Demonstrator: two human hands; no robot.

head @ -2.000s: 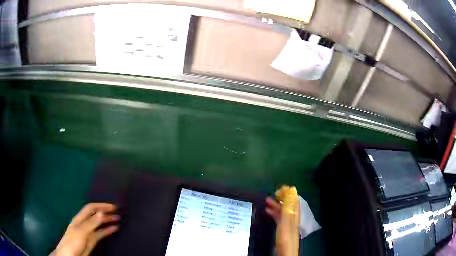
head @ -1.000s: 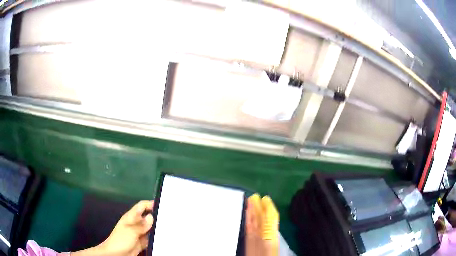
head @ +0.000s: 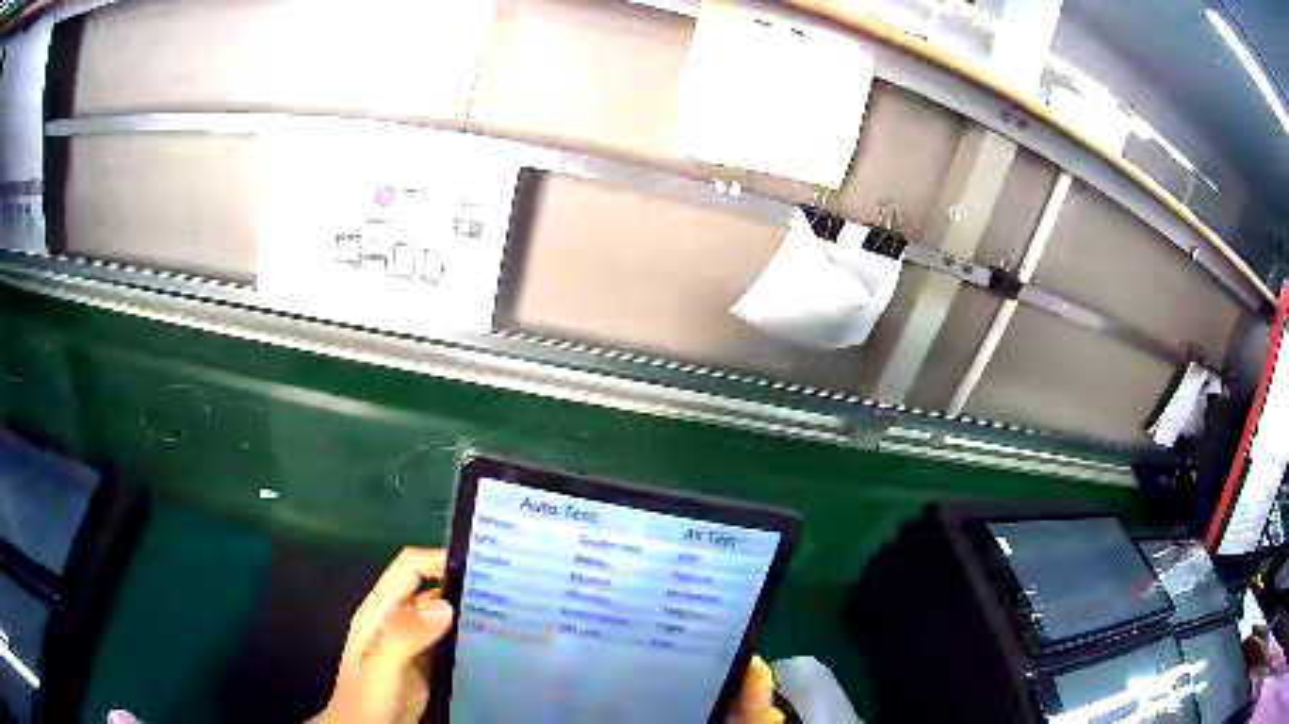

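Note:
A tablet (head: 608, 608) with a black border stands tilted up towards me at the lower middle, its lit screen showing a test list headed "Auto Test". My left hand (head: 389, 637) grips its left edge, with the thumb at the border. My right hand (head: 756, 693) is at its lower right edge, mostly hidden behind the tablet and cut off by the frame; a yellow finger cot shows. A white-grey cloth-like piece (head: 817, 690) lies just right of that hand.
A black foam tray (head: 933, 608) with dark tablets (head: 1081, 577) stands at the right. More dark tablets (head: 43, 495) sit at the left edge. Behind the green mat (head: 325, 424) are a grey panel with sheets, binder clips (head: 884, 238) and a red-edged board (head: 1251, 439). A person's pink sleeve shows far right.
The tablet lay on the bench with both hands off it two seconds ago; it is now lifted and held. Its screen went from the list to blank white and shows the list again.

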